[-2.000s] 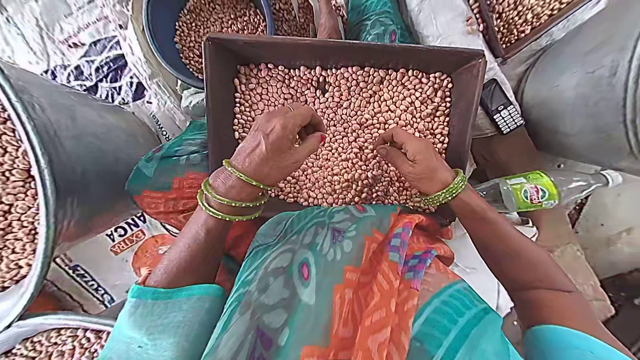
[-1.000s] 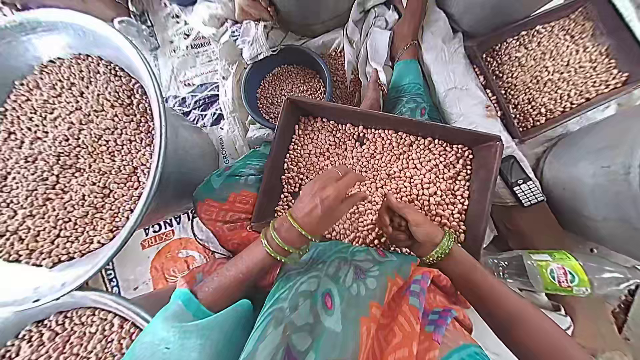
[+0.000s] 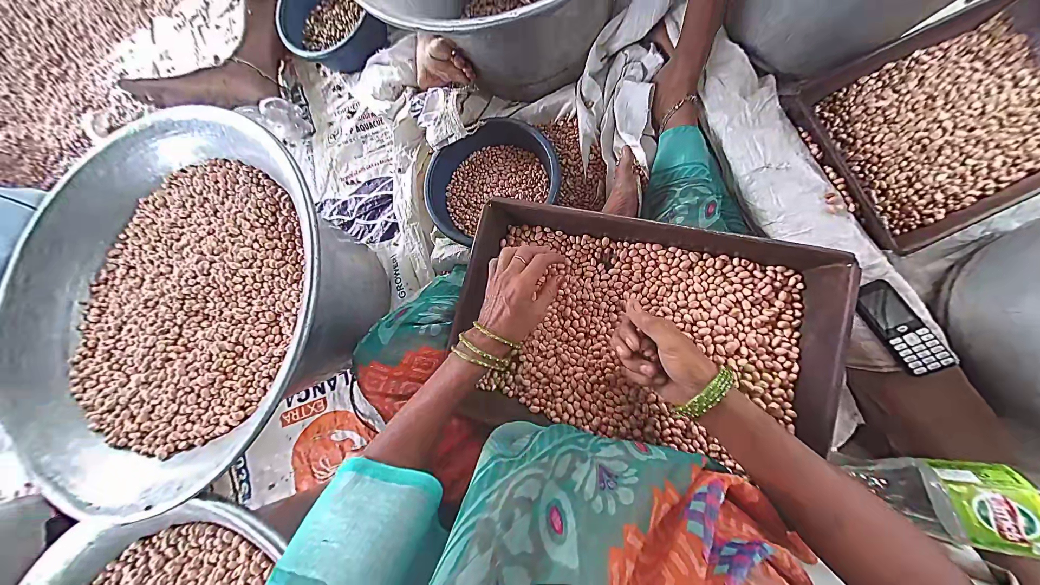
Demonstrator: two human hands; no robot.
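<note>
A brown rectangular tray (image 3: 830, 357), filled with pinkish-brown nuts or beans (image 3: 715, 301), lies tilted across my lap. My left hand (image 3: 520, 291), with green bangles at the wrist, rests over the nuts at the tray's left side, its fingers bent downward; whether they pinch anything is hidden. Over the middle right of the tray is my right hand (image 3: 660, 349), fingers curled in and thumb pointing up and left. Anything inside that curl cannot be seen. A small dark gap shows among the nuts near the tray's far edge.
A large metal basin (image 3: 305, 325) of nuts stands at left, another basin (image 3: 244, 516) below it. Beyond the tray are a blue bowl (image 3: 435, 191) and other people's feet. A second tray (image 3: 894, 236), keypad phone (image 3: 906, 329) and plastic bottle (image 3: 934, 496) lie at right.
My left hand has moved to the left side of the tray. My right hand's fingers, more spread two seconds ago, are now curled. The view has swung left.
</note>
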